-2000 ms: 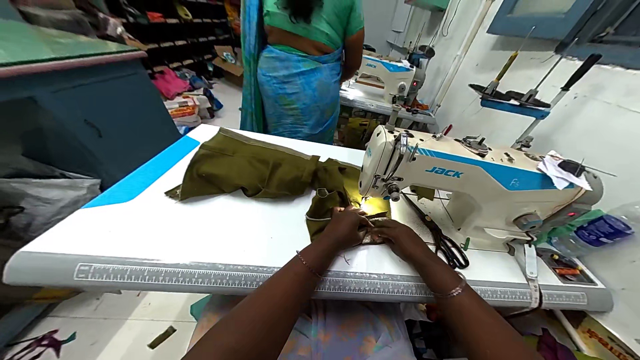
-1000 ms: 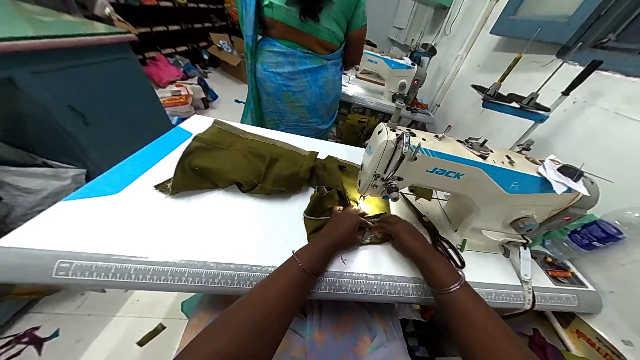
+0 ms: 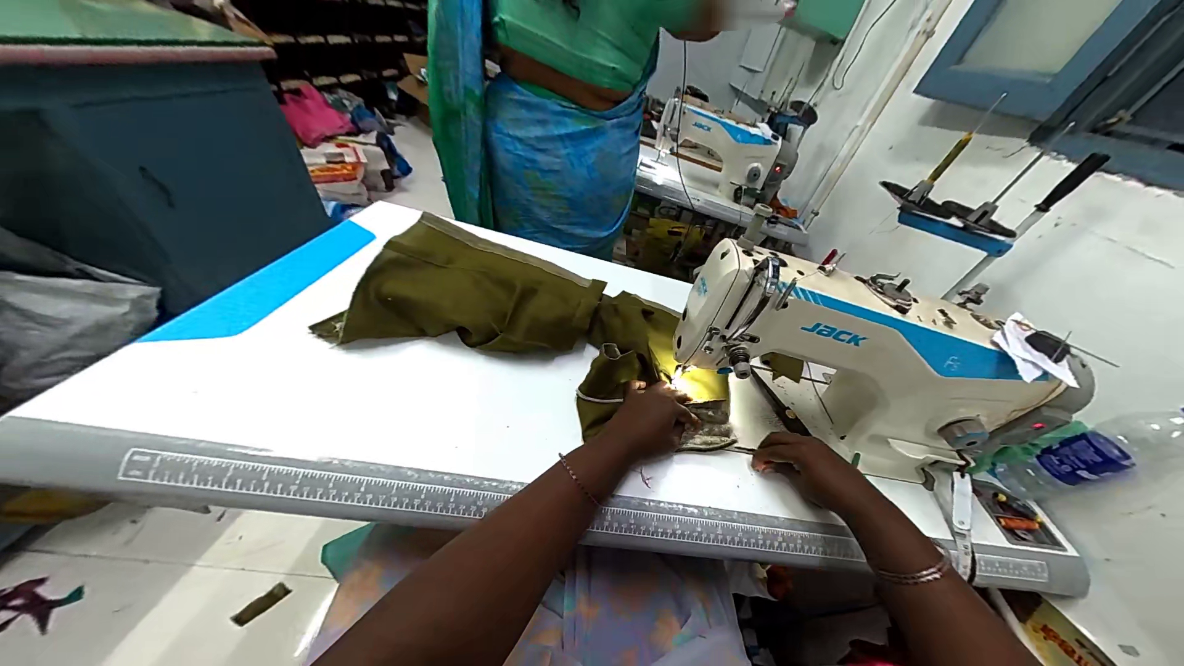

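Note:
Olive green cloth (image 3: 490,296) lies across the white table of a Jack sewing machine (image 3: 860,324), its right end under the lit needle area. My left hand (image 3: 652,421) rests on the cloth just in front of the needle; whether its fingers pinch the cloth is unclear. To the right of the cloth, my right hand (image 3: 800,462) is low over the tabletop, fingertips down near the handles of dark scissors (image 3: 782,402). The scissors' handles are partly hidden, so a grip on them cannot be told.
A ruler strip (image 3: 324,476) runs along the front edge. Thread spools' stand (image 3: 957,227), a plastic bottle (image 3: 1087,458) and a small tray (image 3: 1017,523) are at the right. Beyond the table a person (image 3: 564,157) stands near another sewing machine (image 3: 731,148).
My right hand has left the cloth beside my left hand and moved right, toward the scissors. My left hand stays by the needle. The person behind has an arm raised now.

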